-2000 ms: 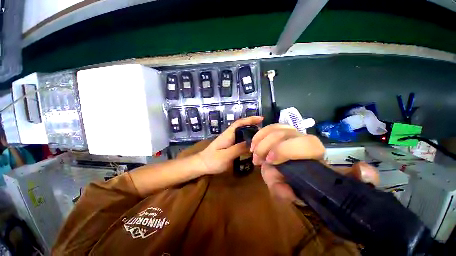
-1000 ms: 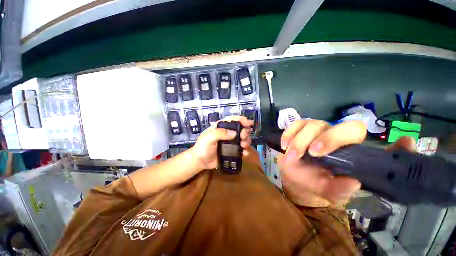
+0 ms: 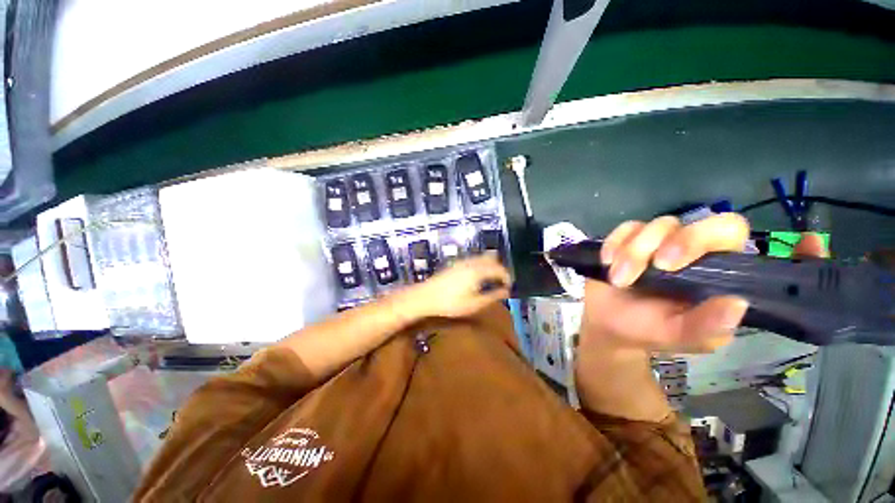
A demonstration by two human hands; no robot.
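My right hand [image 3: 667, 280] grips a thick black corded-looking power tool [image 3: 785, 290], its narrow tip pointing left over a white slotted fan [image 3: 564, 241]. My left hand [image 3: 461, 292] is blurred at the near edge of the clear blister tray [image 3: 412, 221]. A small dark thing shows at its fingertips; whether it is a device is not clear. The tray holds two rows of black handheld devices [image 3: 398, 193] with pale squares. The near row is partly covered by my left hand.
A large white block or sheet [image 3: 240, 255] stands left of the tray, with clear empty trays [image 3: 132, 260] beyond. A thin rod with a pale end [image 3: 521, 182] lies on the green mat. A green box [image 3: 797, 243] and blue-handled tool [image 3: 791, 193] are at right. A grey post rises behind.
My left hand has turned over and moved up toward the tray; the device held upright in it no longer shows clearly. My right hand has moved the tool tip upward. The view has shifted slightly.
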